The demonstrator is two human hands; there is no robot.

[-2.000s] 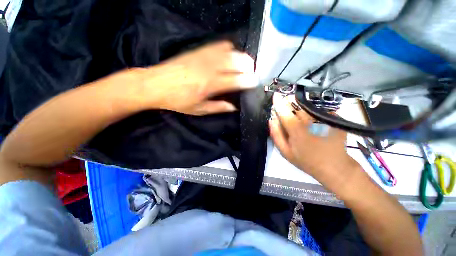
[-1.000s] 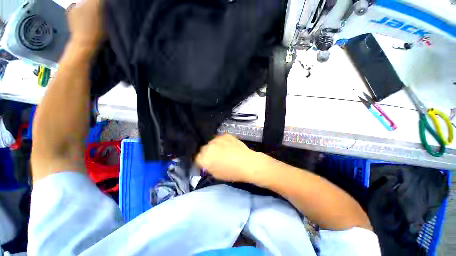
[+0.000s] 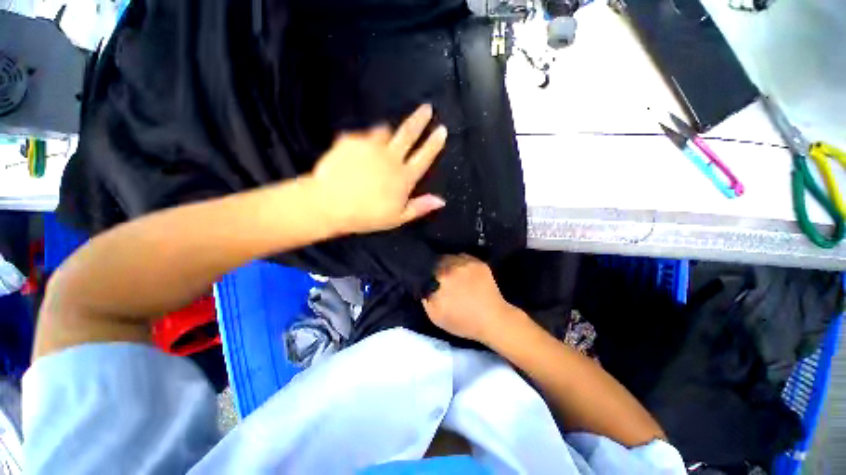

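Observation:
The black garment (image 3: pixel 250 102) lies in a heap over the table and hangs over its front edge. A flatter, speckled part (image 3: pixel 478 139) runs from below the presser foot (image 3: pixel 499 39) to the edge. My left hand (image 3: pixel 376 176) lies on the cloth with its fingers spread and holds nothing. My right hand (image 3: pixel 464 299) is closed on the cloth at the table's front edge, above my lap.
The smartphone (image 3: pixel 691 60), thread snips (image 3: pixel 702 158) and green-handled scissors (image 3: pixel 807 186) lie on the table at the right. Blue crates (image 3: pixel 250 325) stand below, one holding grey scraps (image 3: pixel 325 320). A red container (image 3: pixel 188 327) is at lower left.
My left hand has come down from the upper left onto the cloth. The garment, lifted before, now lies spread on the table. My right hand has moved slightly right.

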